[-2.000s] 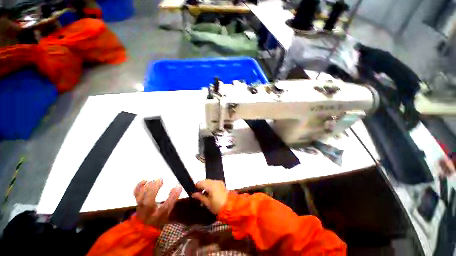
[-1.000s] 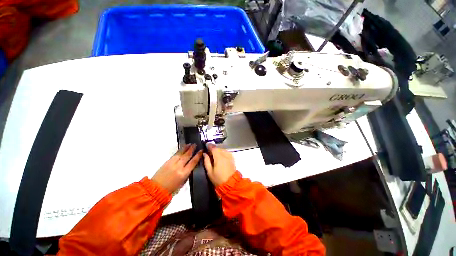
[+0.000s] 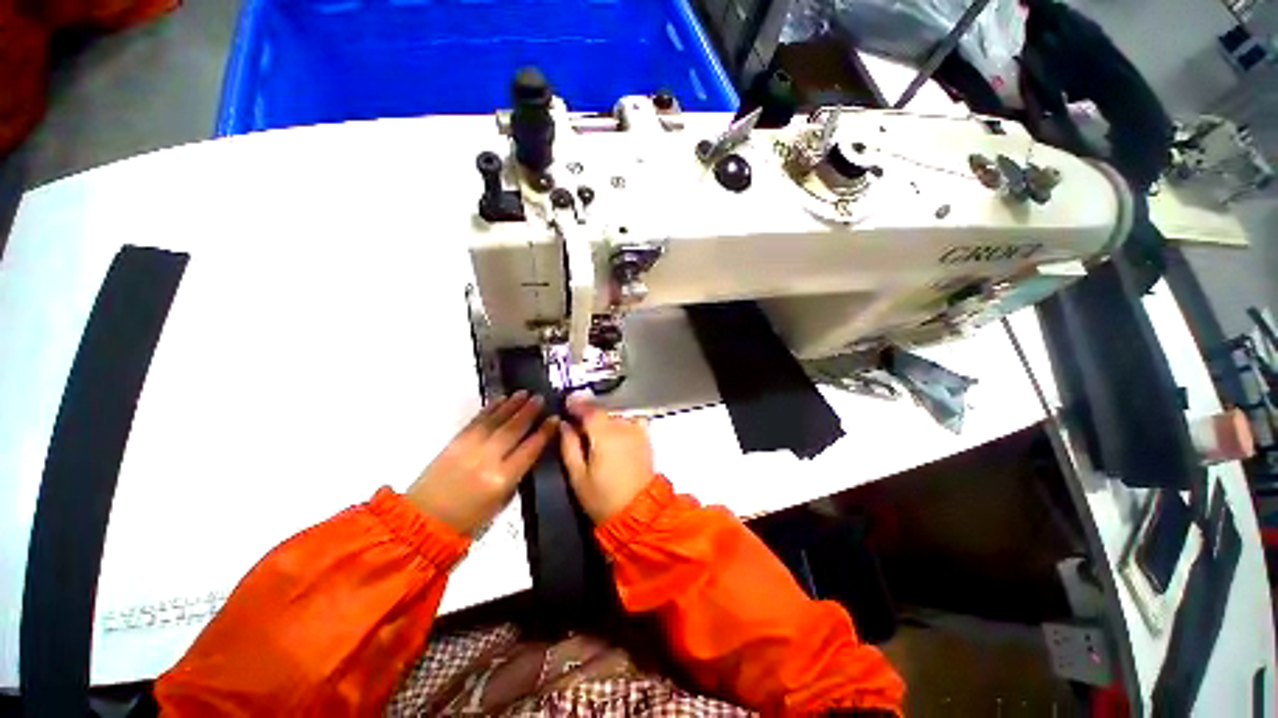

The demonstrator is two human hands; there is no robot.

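Note:
A black fabric strip (image 3: 557,526) runs from under the presser foot (image 3: 586,368) of the cream-white sewing machine (image 3: 841,211) down over the table's front edge. My left hand (image 3: 481,460) lies on the strip's left side with its fingertips pressing it just in front of the foot. My right hand (image 3: 610,456) holds the strip's right side, its thumb and fingertips close to the foot. The fingertips of both hands nearly touch. The needle tip cannot be made out.
A waiting black strip (image 3: 87,463) lies on the white table (image 3: 308,281) at left. Another black strip (image 3: 764,379) lies under the arm, beside small grey metal pieces (image 3: 928,390). A blue bin (image 3: 477,63) stands behind. A smartphone (image 3: 1163,540) lies on the right side table.
Two seconds ago my right hand held a strip up off the table and my left hand was apart from it. Both hands now press a strip at the foot, little changed since one second ago.

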